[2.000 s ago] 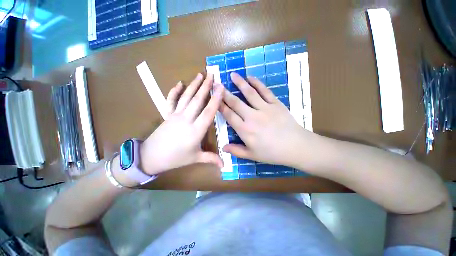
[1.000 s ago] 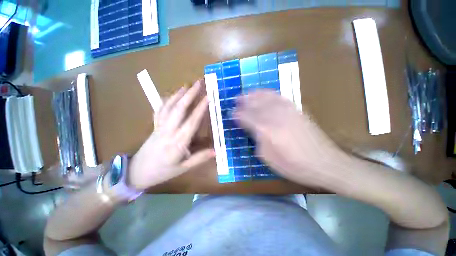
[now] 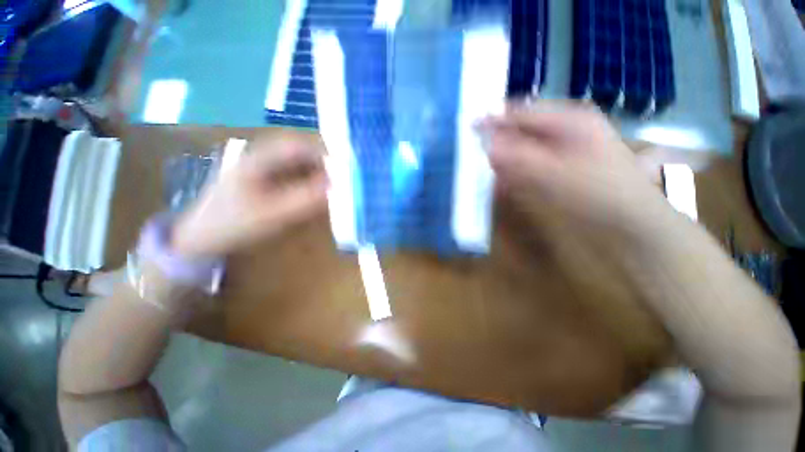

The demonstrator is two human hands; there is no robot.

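Observation:
A blue solar panel (image 3: 410, 150) with a white strip along its left edge (image 3: 333, 132) and another along its right edge (image 3: 481, 132) is held up over the table, blurred by motion. My left hand (image 3: 269, 181) grips its left edge. My right hand (image 3: 552, 154) grips its right edge. A loose white strip (image 3: 374, 282) lies on the brown tabletop below the panel's lower edge, its upper part hidden.
A finished panel (image 3: 296, 79) lies on the teal mat (image 3: 207, 66) at the back left. Dark blue cell stacks (image 3: 620, 53) lie at the back right. White strips (image 3: 84, 203) stand far left. A grey round container (image 3: 781, 172) is at the right. A white strip (image 3: 680, 190) shows beside my right forearm.
The panel has been lifted off the table and moved towards the back, with both hands now at its sides. The view has shifted, showing more of the back of the table.

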